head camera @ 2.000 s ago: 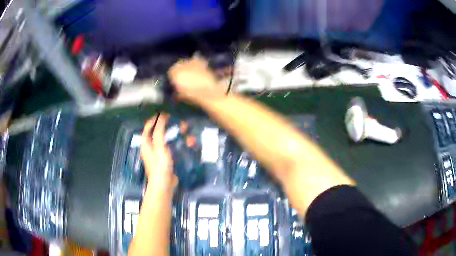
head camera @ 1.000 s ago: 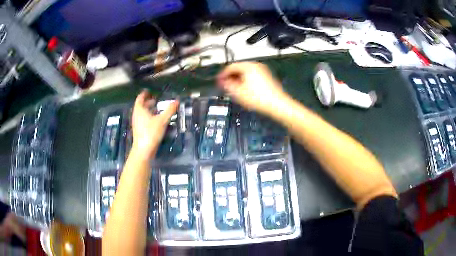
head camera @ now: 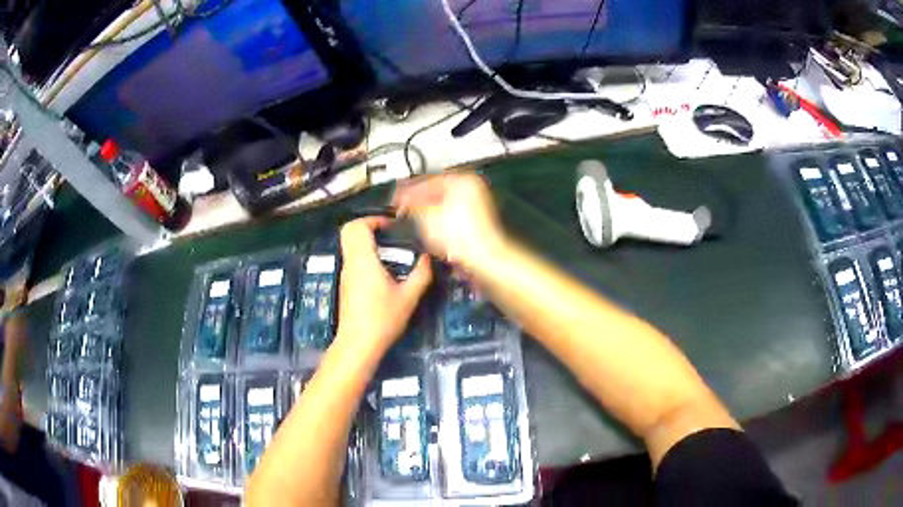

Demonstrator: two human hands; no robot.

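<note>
A clear blister tray (head camera: 361,374) with two rows of blue-green circuit boards lies on the dark green mat. My left hand (head camera: 381,287) holds one board (head camera: 399,257) by its sides at the tray's back row, its white-labelled end showing between thumb and fingers. My right hand (head camera: 451,220), blurred, is at the far end of that board, with its fingertips close together. A thin dark cord runs near the fingers; whether the right hand grips its plug cannot be seen.
A white scanner (head camera: 639,217) lies on the mat to the right. Filled trays stand at far left (head camera: 87,361) and far right (head camera: 852,248). Behind are a black scanner (head camera: 272,176), a red-labelled bottle (head camera: 147,188), a mouse (head camera: 723,124), cables and monitors. A person's arm shows at far left.
My left hand has moved right along the back row to another board, now gripped. My right hand has come close to its far end. The view has shifted slightly.
</note>
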